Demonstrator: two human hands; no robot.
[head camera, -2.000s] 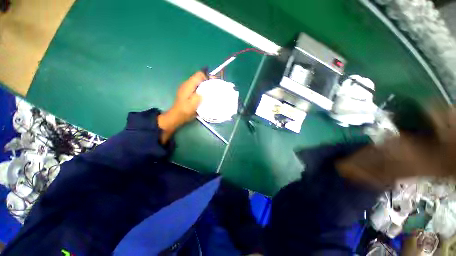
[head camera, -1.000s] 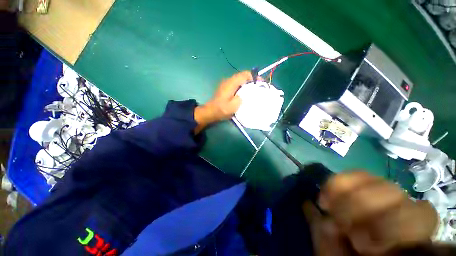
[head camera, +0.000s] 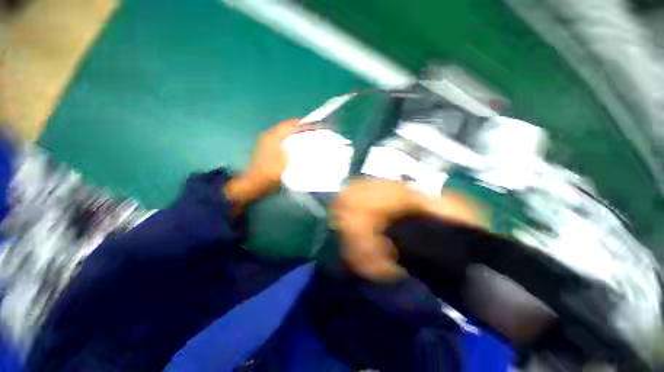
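Note:
My left hand (head camera: 263, 166) holds a white housing (head camera: 318, 160) by its left edge over the green mat. A straight white antenna (head camera: 327, 107) projects from its top. My right hand (head camera: 371, 221) is blurred, just right of and below the housing. A thick black shape (head camera: 448, 251), which looks like the electric screwdriver, runs from beside this hand to the lower right. Blur hides whether the fingers close on it, and no bit can be made out.
The blurred screw feeder (head camera: 455, 98), with its pale front plate (head camera: 397, 164), stands right of the housing. White units (head camera: 513, 149) lie beyond it at the right. White parts (head camera: 54, 225) fill a blue bin at the left. A tan panel (head camera: 47, 58) is at the upper left.
My right hand has moved up and left, close to the housing. The thick black shape now shows beside it. The view has shifted and blurred; my left hand still holds the housing.

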